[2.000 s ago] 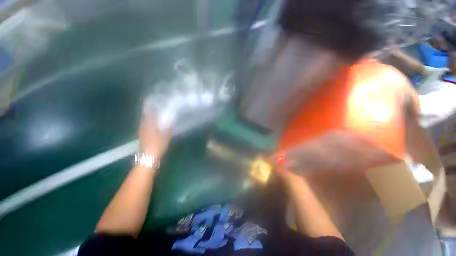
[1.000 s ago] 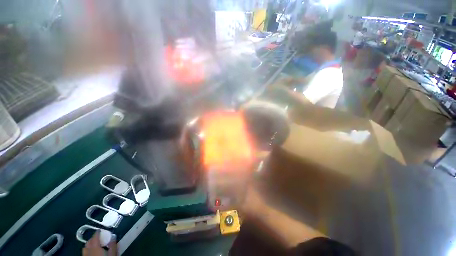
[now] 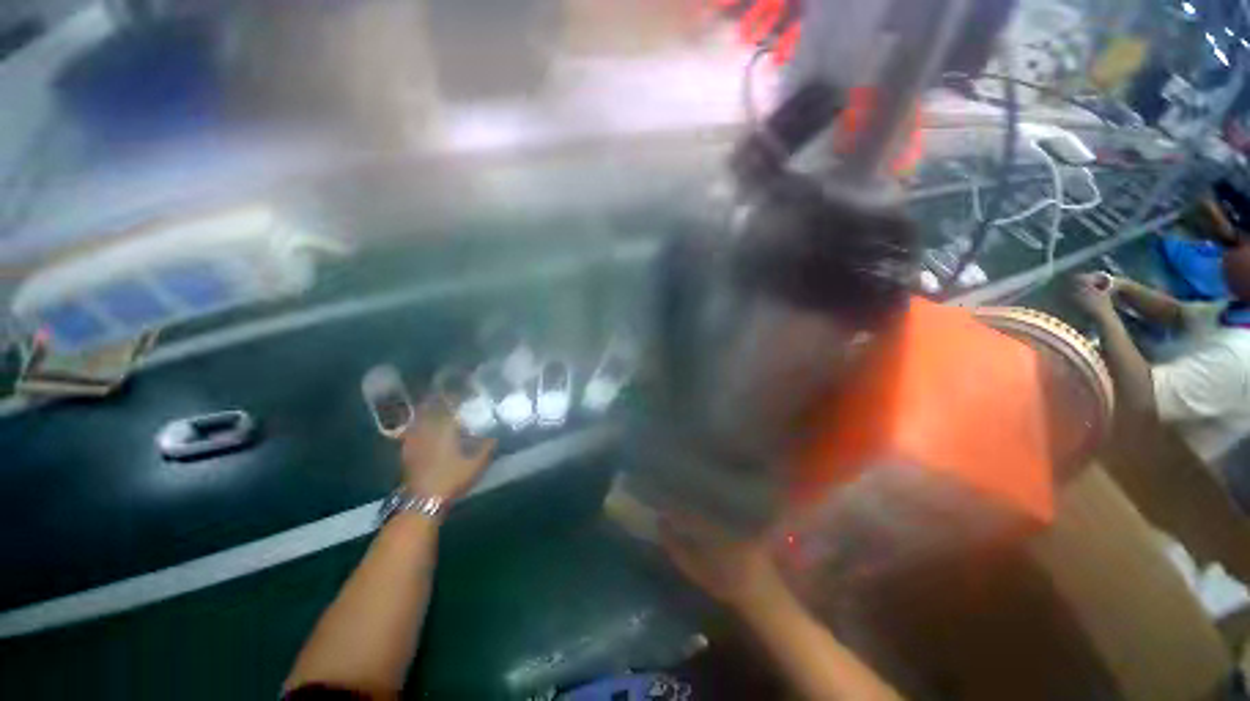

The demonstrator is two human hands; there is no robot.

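Note:
Several white oval-loop parts [image 3: 553, 394] lie in a blurred group on the dark green surface. My left hand [image 3: 446, 455], with a metal watch band at the wrist, is at the left end of this group. Its fingertips are blurred among the loops, so a grip cannot be made out. My right hand [image 3: 716, 551] is at the front of the grey press machine [image 3: 747, 370], beside a pale block end [image 3: 633, 515]. Its fingers are blurred and partly hidden, so what they hold cannot be told.
An orange cabinet [image 3: 960, 397] stands right of the machine, with a round ribbed rim behind it. One loop part [image 3: 206, 433] lies far left. A white tray with blue panels [image 3: 178, 290] is on the far left side. Another person's arm [image 3: 1145, 397] is at right.
The view has swung left and down. My left hand now shows further up among the loops. My right hand now shows at the machine front; the yellow fixture end no longer shows.

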